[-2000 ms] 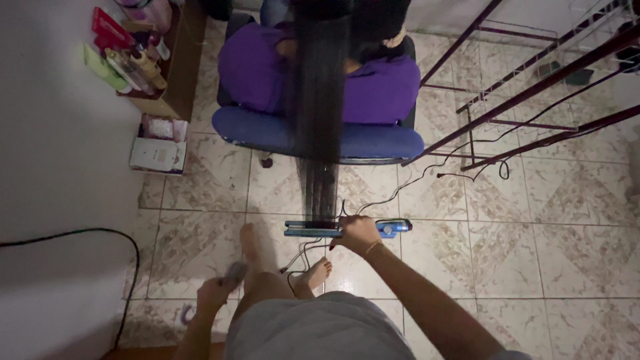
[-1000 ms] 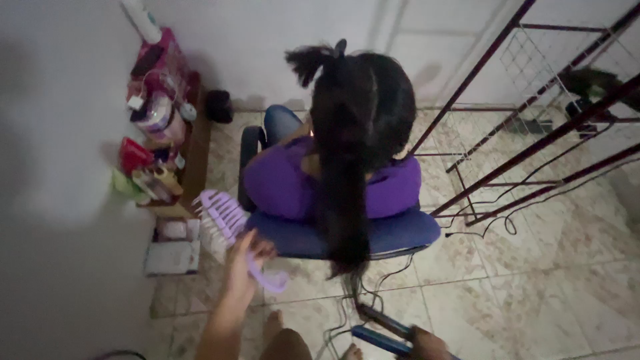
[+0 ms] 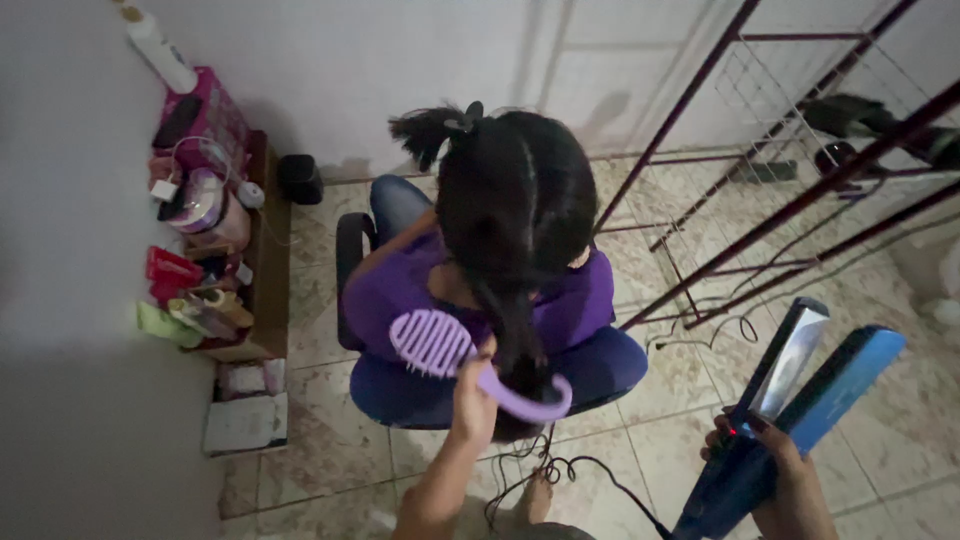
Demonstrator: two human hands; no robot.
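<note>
A person in a purple top [image 3: 390,300] sits on a blue office chair [image 3: 405,390], back toward me. Their dark hair [image 3: 517,187] is parted, with a clipped tuft at the upper left and a long section hanging over the backrest. My left hand [image 3: 474,405] grips a lilac vented hairbrush [image 3: 433,343] by its curved handle, at the left of the hanging hair. At the lower right, my right hand [image 3: 776,457] holds a blue flat iron [image 3: 844,390], its plates apart with no hair between them and a small red light lit.
A shelf [image 3: 271,247] crowded with bottles and jars stands along the left wall, with boxes [image 3: 247,420] below it. A dark red metal rack [image 3: 795,202] occupies the right side. A black cord [image 3: 600,463] loops across the tiled floor.
Two seconds ago the flat iron was around the stretched hair; now it is off the hair, at the right. The left hand has brought the brush up beside the hair. The view has shifted.
</note>
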